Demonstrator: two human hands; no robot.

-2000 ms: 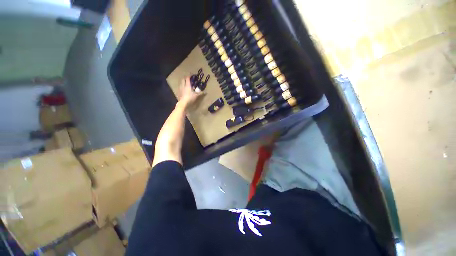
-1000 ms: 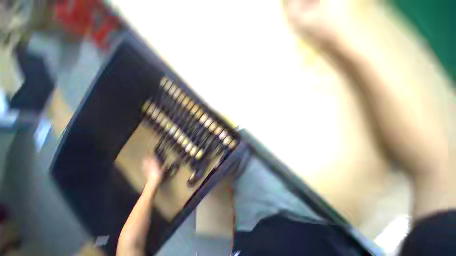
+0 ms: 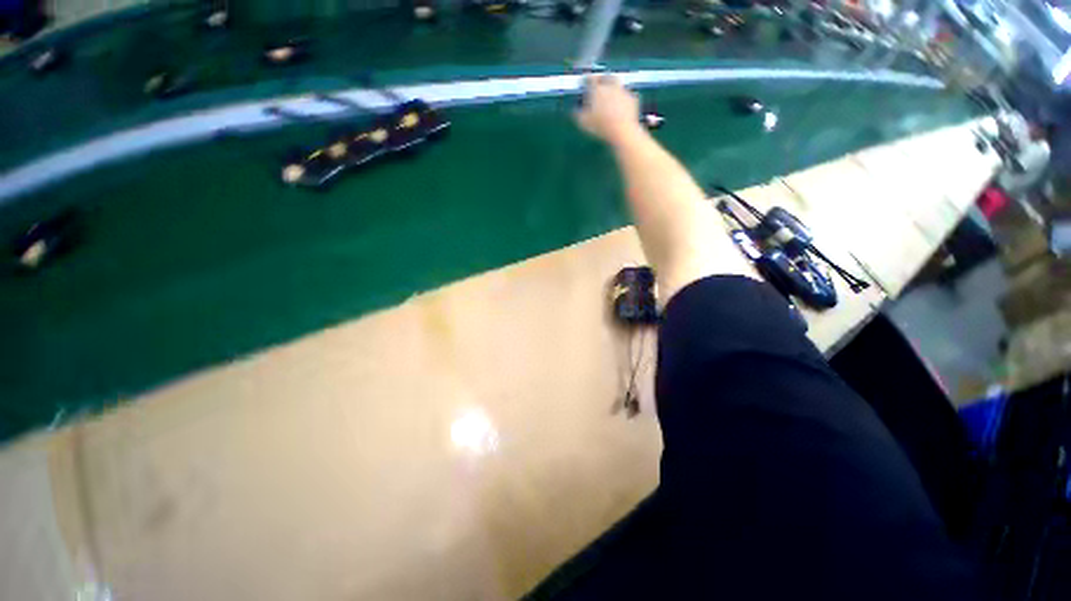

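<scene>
My right hand [image 3: 608, 108] is stretched over the green conveyor, at its pale rail; it is small and blurred, and I cannot tell if it holds anything. A small group of black corded units [image 3: 635, 294] lies on the bench beside my forearm, leads pointing toward me. A looser cluster of black units [image 3: 793, 252] lies on the bench right of my arm, leads sticking out. A joined row of black units with yellow-gold labels [image 3: 364, 143] lies on the belt, left of my hand. My left hand is out of the picture.
The green conveyor belt [image 3: 470, 211] curves across the top, with scattered units on both sides of the pale rail [image 3: 493, 88]. The tan cardboard-covered bench [image 3: 294, 470] runs along it. A black object [image 3: 898, 382] stands beyond the bench edge at right, partly behind my sleeve.
The view has swung from the black tote and its packed rows to the bench and conveyor. My left hand has left the picture. My right hand is now over the belt.
</scene>
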